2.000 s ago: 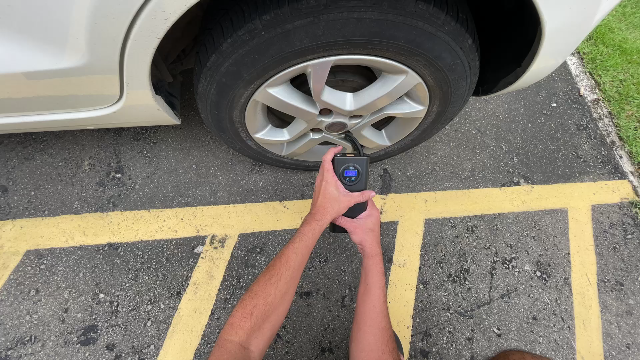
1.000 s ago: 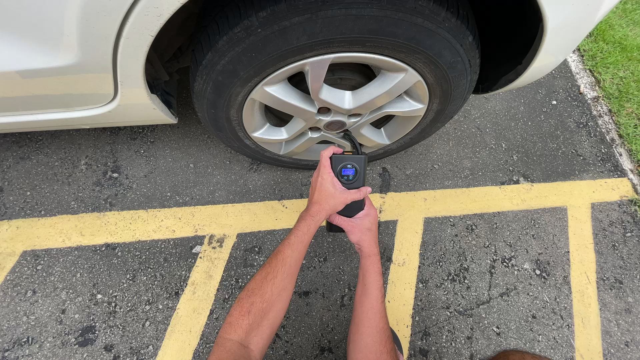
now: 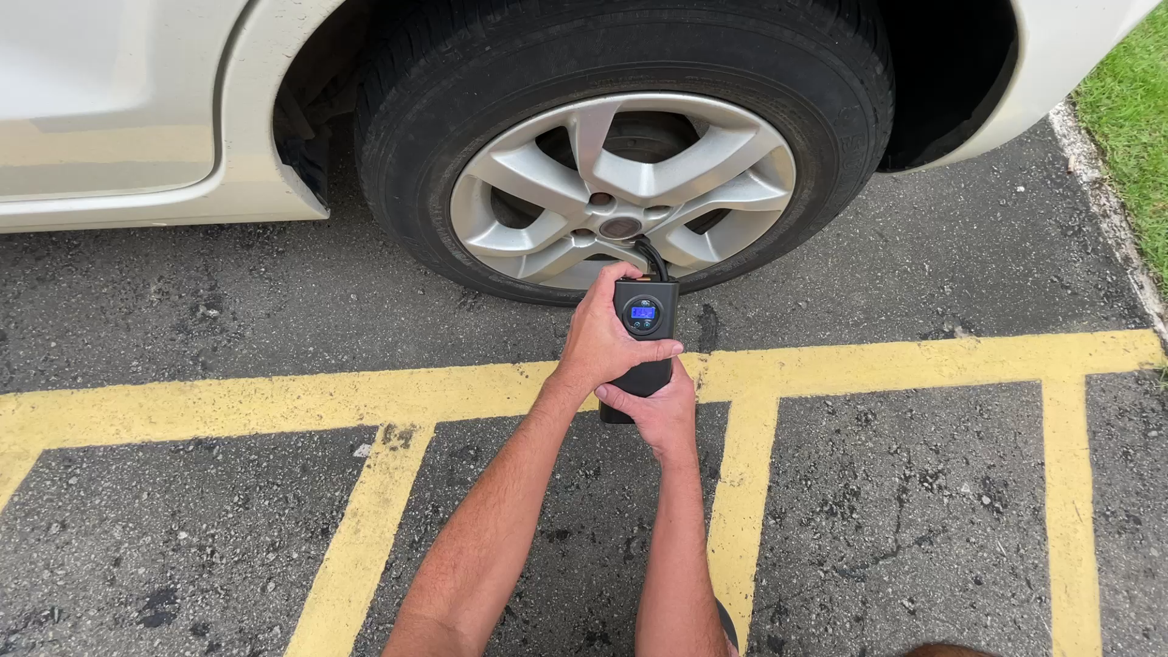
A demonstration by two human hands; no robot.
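Note:
Both my hands hold a black portable tyre inflator (image 3: 650,376) with a lit blue display, upright in front of the wheel. My left hand (image 3: 602,333) grips its left side near the top, with the thumb across the front. Lower down, my right hand (image 3: 662,411) wraps the right side and bottom part, its thumb also on the front. A short black hose (image 3: 653,258) curves from the inflator's top toward the silver alloy rim (image 3: 675,178), near the centre cap. Where the hose ends is hard to make out. Around the rim is a black tyre (image 3: 438,182).
The white car body (image 3: 251,137) frames the wheel arch. Yellow painted lines (image 3: 274,406) cross the dark asphalt (image 3: 912,511) below my hands. At the right edge, a pale kerb (image 3: 1100,196) borders grass (image 3: 1127,109). A knee or leg shows slightly at the bottom.

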